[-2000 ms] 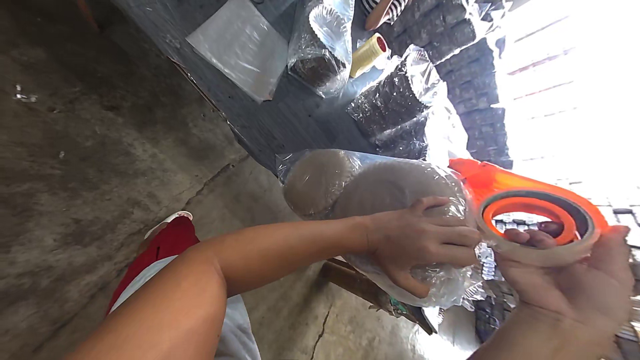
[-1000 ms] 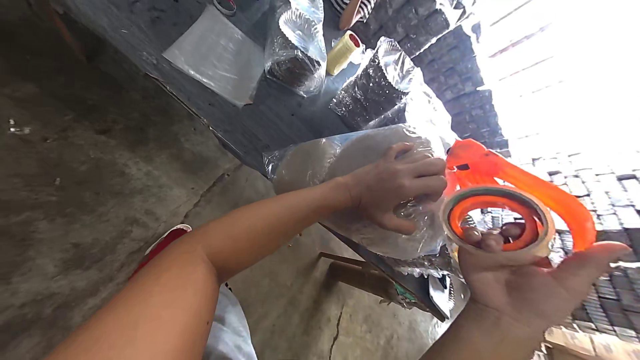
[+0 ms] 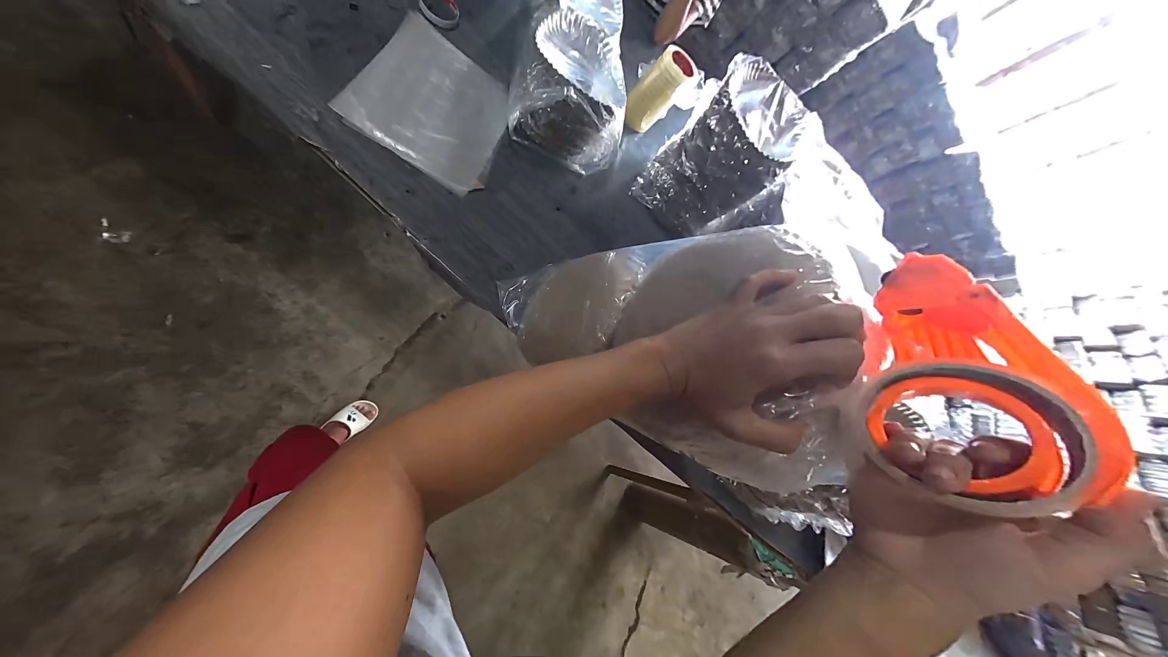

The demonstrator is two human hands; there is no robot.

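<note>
A clear plastic bag (image 3: 680, 287) holding rounded, light-coloured contents lies at the table's edge. My left hand (image 3: 776, 356) grips its right part, fingers bent over the film and thumb below. My right hand (image 3: 995, 538) holds an orange tape dispenser (image 3: 940, 297) just right of the bag. Some of its fingers pass through the ring of the tape roll (image 3: 1077, 456). The dispenser's head is close to the bag's right end; whether tape touches the film cannot be told.
On the dark table (image 3: 484, 228) lie a stack of clear plastic sheets (image 3: 424, 100), bagged clear fluted containers (image 3: 566, 91), another such bag (image 3: 721, 155) and a yellowish roll (image 3: 659, 88). Another person's hand (image 3: 675, 20) shows at the top. A wooden support (image 3: 680, 520) stands below the table.
My left hand has moved a little upward over the bag since the oldest frame. The dispenser in my right hand has tilted, its head now higher beside the bag's end.
</note>
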